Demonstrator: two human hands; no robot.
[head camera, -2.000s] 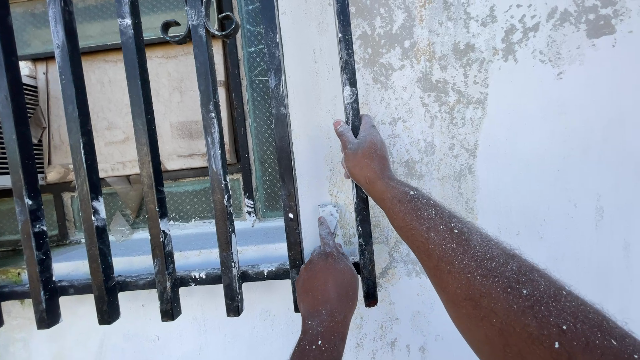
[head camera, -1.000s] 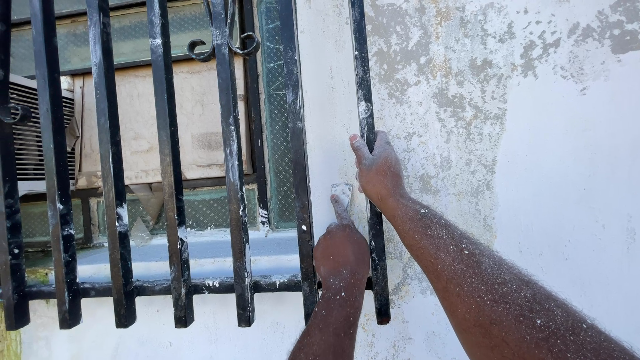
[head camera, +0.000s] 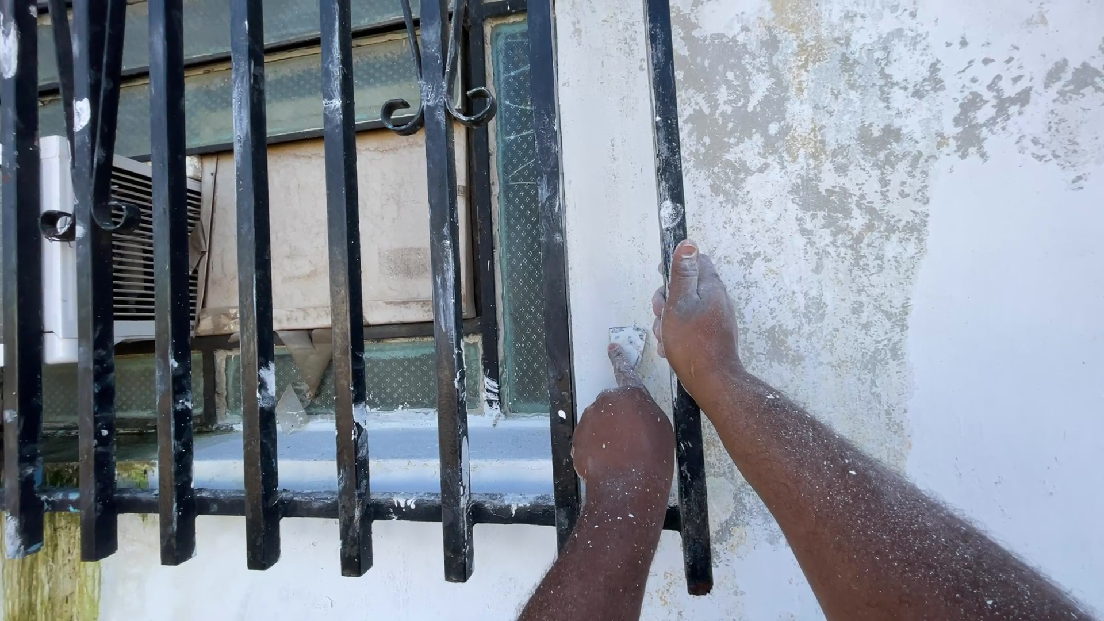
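My left hand (head camera: 623, 431) is closed around a small putty knife (head camera: 628, 343), its index finger stretched along the white-smeared blade. The blade lies against the white wall strip (head camera: 606, 216) between two black bars, and its handle is hidden in the fist. My right hand (head camera: 700, 315) grips the outermost black metal bar (head camera: 668, 155) of the window grille, thumb pointing up. White specks cover both forearms.
More black grille bars (head camera: 254, 259) stand at the left, joined by a lower crossbar (head camera: 401, 507). Behind them are patterned glass (head camera: 523, 259), an air conditioner (head camera: 59, 259) and a brownish panel (head camera: 392, 224). Patchy, peeling paint (head camera: 802, 172) marks the wall at the right.
The view has shifted to the left, showing more of the grille and air conditioner. The right hand stays on the outermost bar, and the left still holds the putty knife between the bars.
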